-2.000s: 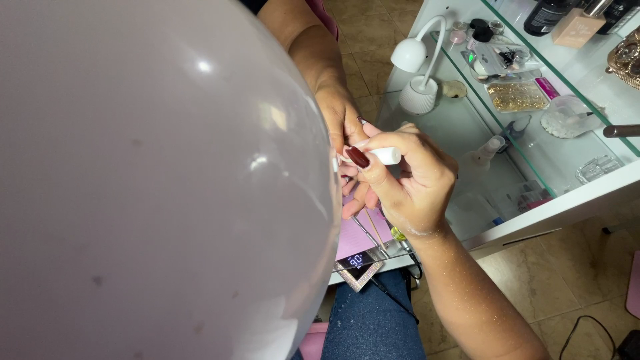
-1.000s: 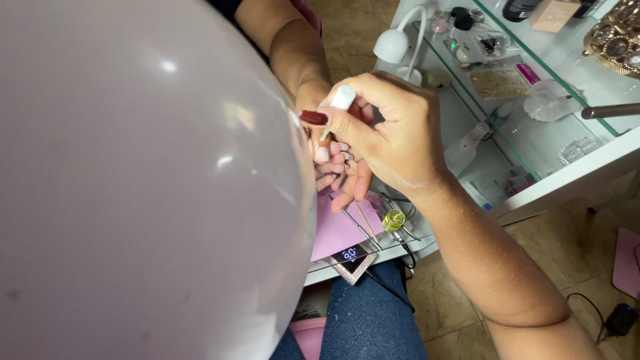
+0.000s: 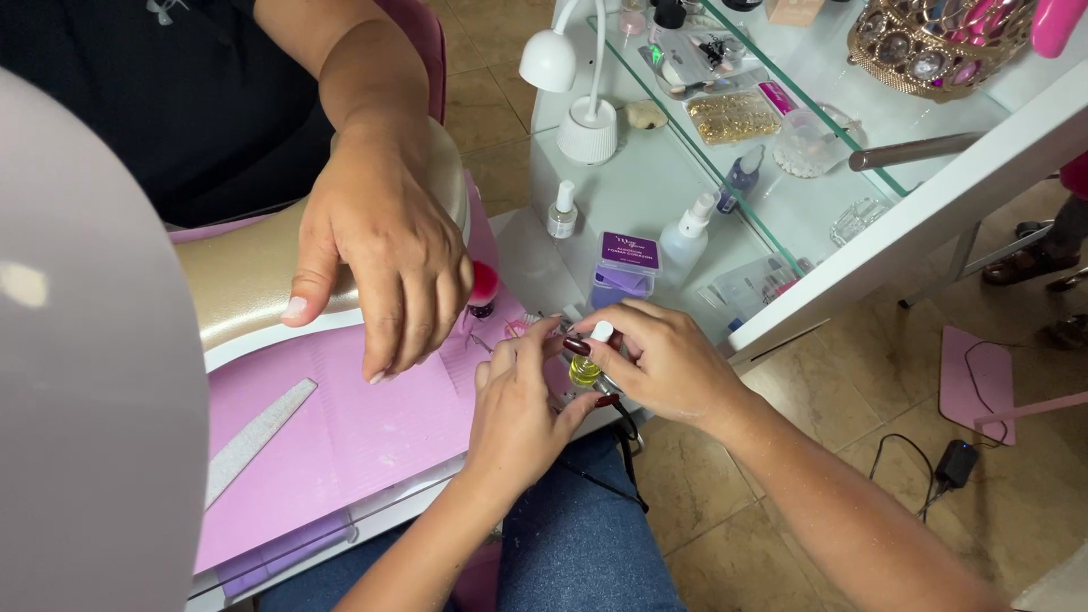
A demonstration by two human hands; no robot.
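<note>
My right hand [image 3: 659, 361], with dark red nails, pinches the white cap [image 3: 603, 331] of a small glass bottle of yellow-green liquid [image 3: 584, 369]. The cap sits at the bottle's neck; whether it is screwed on cannot be told. My left hand [image 3: 521, 395] is beside the bottle, its thumb near the base and its fingers partly hidden behind it; whether it grips the glass is unclear. Another person's hand [image 3: 387, 255] rests palm down over a gold and white armrest [image 3: 263, 268]. A grey nail file [image 3: 259, 438] lies on the pink mat [image 3: 374, 450].
A large pale round lamp [image 3: 93, 357] blocks the left side. Behind my hands are a purple-lidded box [image 3: 625, 263], a spray bottle [image 3: 685, 238], a small clear bottle [image 3: 562, 211], a white desk lamp [image 3: 588, 132] and glass shelves. A red-pink brush [image 3: 483, 285] stands near the armrest.
My right hand has moved from the other person's fingers to the yellow-green bottle, bringing the white cap there. The other person's hand now lies over the armrest. The view has shifted.
</note>
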